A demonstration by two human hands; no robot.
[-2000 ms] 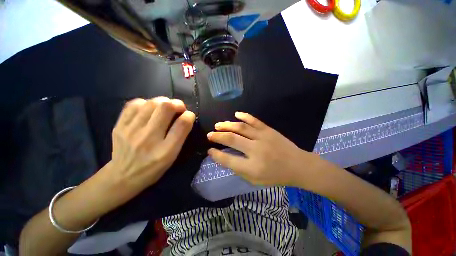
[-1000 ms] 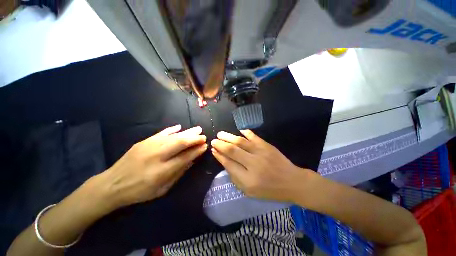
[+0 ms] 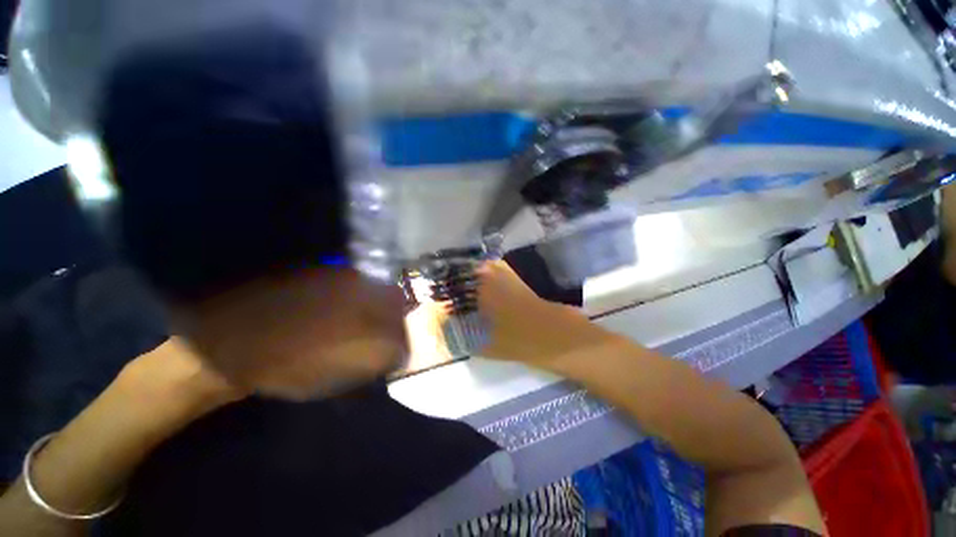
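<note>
The white sewing machine head (image 3: 461,63) with a blue stripe looms close and blurred across the top. Black cloth (image 3: 325,462) lies below it, its curved edge over the white table. The lit needle area (image 3: 421,294) is blurred beside the ridged tension dial (image 3: 592,236). My right hand (image 3: 514,315) is right beside the needle area, its fingertips partly hidden behind machine parts. My left hand (image 3: 178,378) lies left over the cloth; its fingers are hidden behind the dark and brownish blurred front of the machine. Neither hand's hold can be made out.
A table-edge ruler (image 3: 545,420) runs along the front edge. Blue baskets (image 3: 655,488) and a red basket (image 3: 865,472) stand beyond it at the lower right. Small items and papers (image 3: 828,267) lie at the table's right. Part of another person's arm shows at the right rim.
The view has moved closer to the machine head. The cloth has shifted, baring white table near the needle. My hands have moved apart, the right up beside the needle area, the left partly behind the head.
</note>
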